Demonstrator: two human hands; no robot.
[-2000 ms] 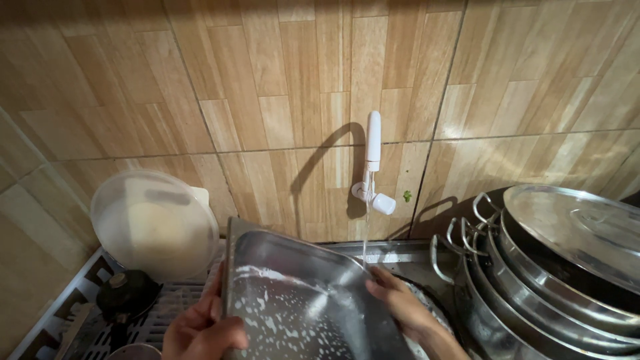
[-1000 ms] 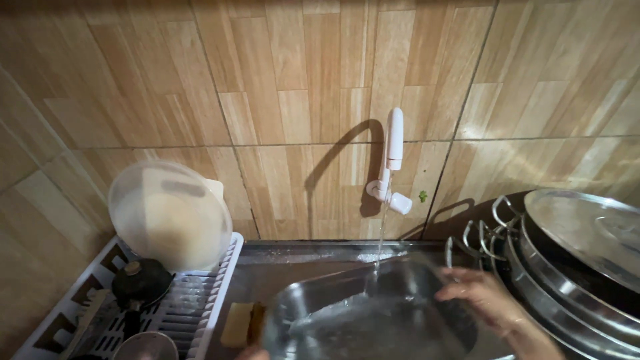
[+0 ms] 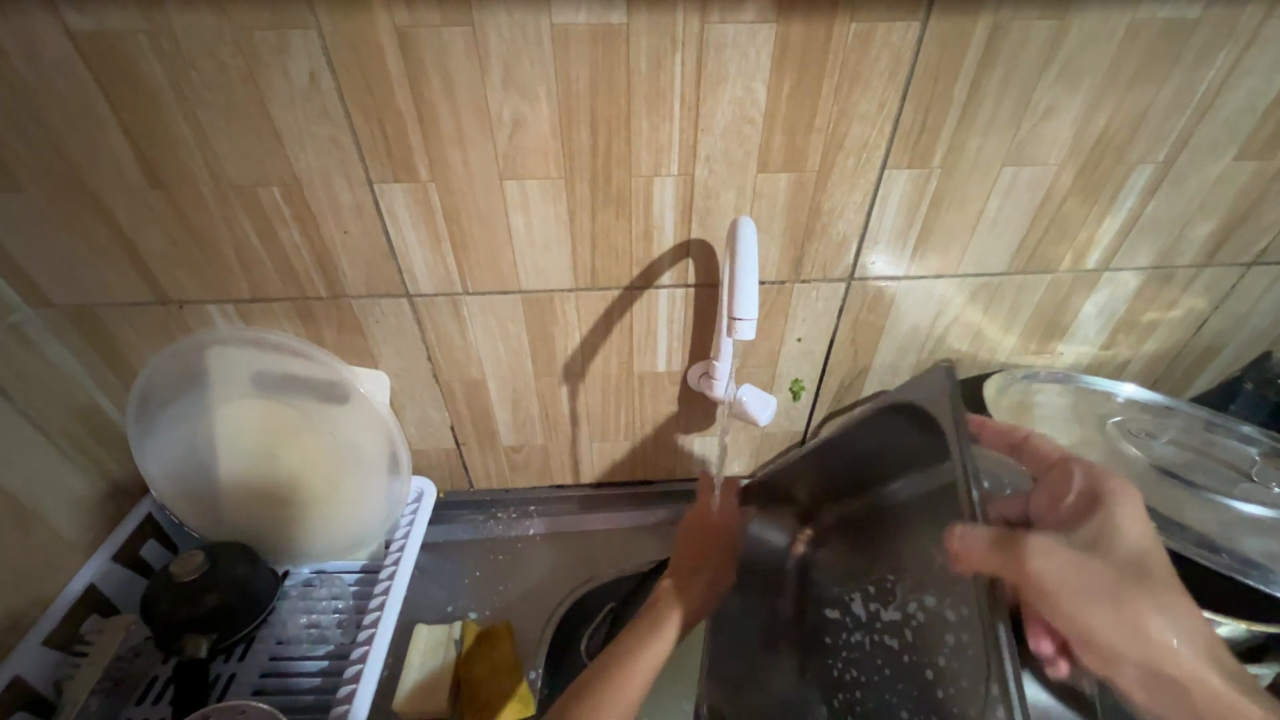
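Observation:
A rectangular metal baking pan (image 3: 880, 560) stands steeply tilted over the sink at the lower right, with white suds or droplets on its surface. My right hand (image 3: 1070, 545) grips its right rim, thumb on the near face. My left hand (image 3: 708, 545) is at the pan's left edge, under the water stream; its fingers are partly hidden, so its hold cannot be told. Water runs from the white wall faucet (image 3: 742, 280). A pale block (image 3: 427, 670) and a yellow sponge or cloth (image 3: 493, 672) lie left of the sink basin (image 3: 575, 610).
At the left, a white dish rack (image 3: 385, 590) holds a translucent round lid (image 3: 265, 450), a small black pan (image 3: 210, 597) and other dishes. Large metal pots with a glossy lid (image 3: 1150, 470) stand at the right. A tiled wall (image 3: 560, 130) rises behind.
The pan has gone from lying low over the sink to a steep tilt farther right. My left hand, mostly out of view a second ago, now shows under the stream.

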